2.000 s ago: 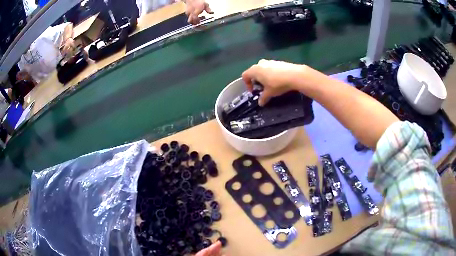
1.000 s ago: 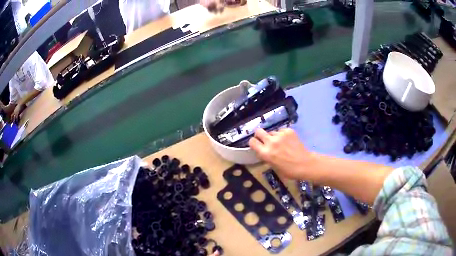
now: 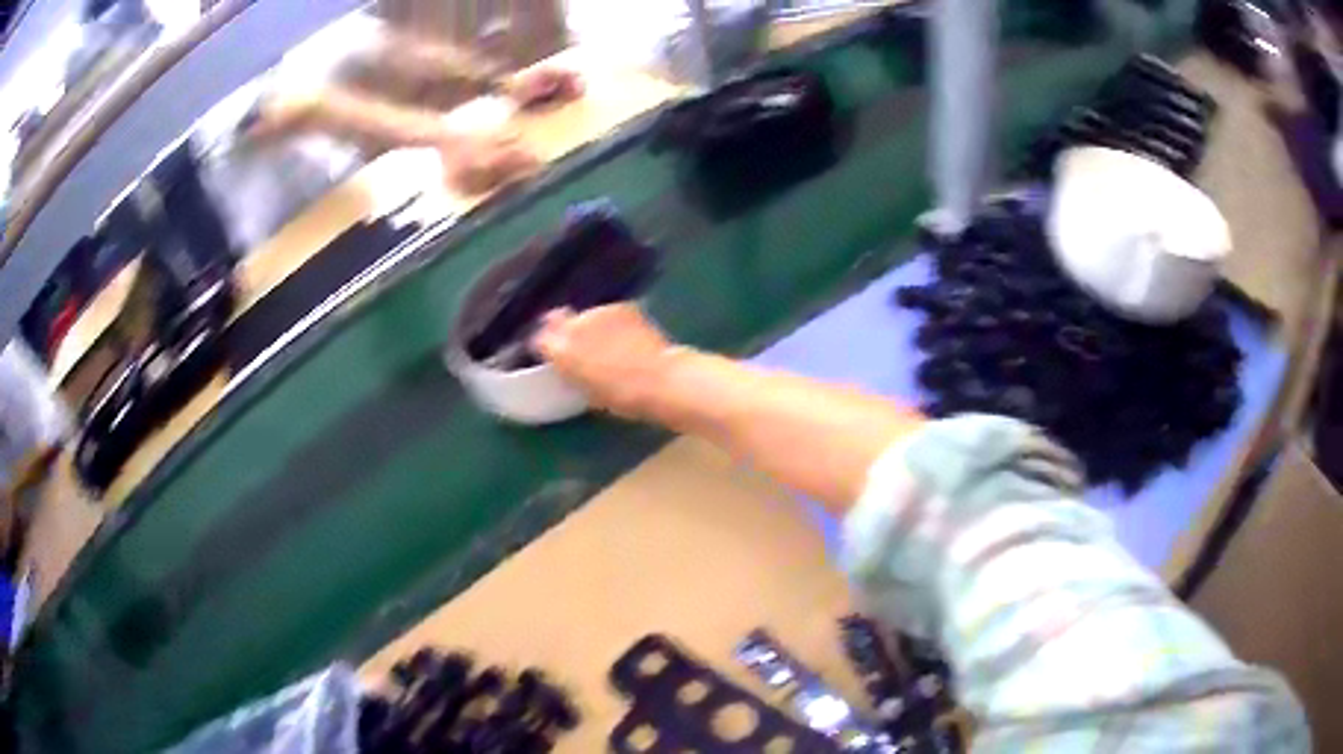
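Note:
The white bowl point(image 3: 516, 395) is over the green conveyor belt point(image 3: 265, 545), with dark assembled panels point(image 3: 582, 273) leaning inside it and sticking out past its rim. My right hand point(image 3: 601, 354) is at the bowl's near right side, fingers closed on the rim; the image is blurred. My left hand is not in view. A black front panel point(image 3: 681, 704) with round holes lies at the bottom edge, cut off. Beside it lie narrow circuit boards point(image 3: 807, 689), partly hidden by my sleeve.
Black knobs point(image 3: 457, 710) and the plastic bag point(image 3: 302, 722) are at bottom left. Another white bowl point(image 3: 1119, 236) rests on the right knob pile point(image 3: 1068, 383) on a blue sheet point(image 3: 854, 332). A grey post point(image 3: 962, 125) stands behind. Another person's arm point(image 3: 464, 148) is across the belt.
The white bowl has moved forward and left from the cardboard to over the belt, with my right hand at its rim. The camera view has shifted, so the bench items appear lower.

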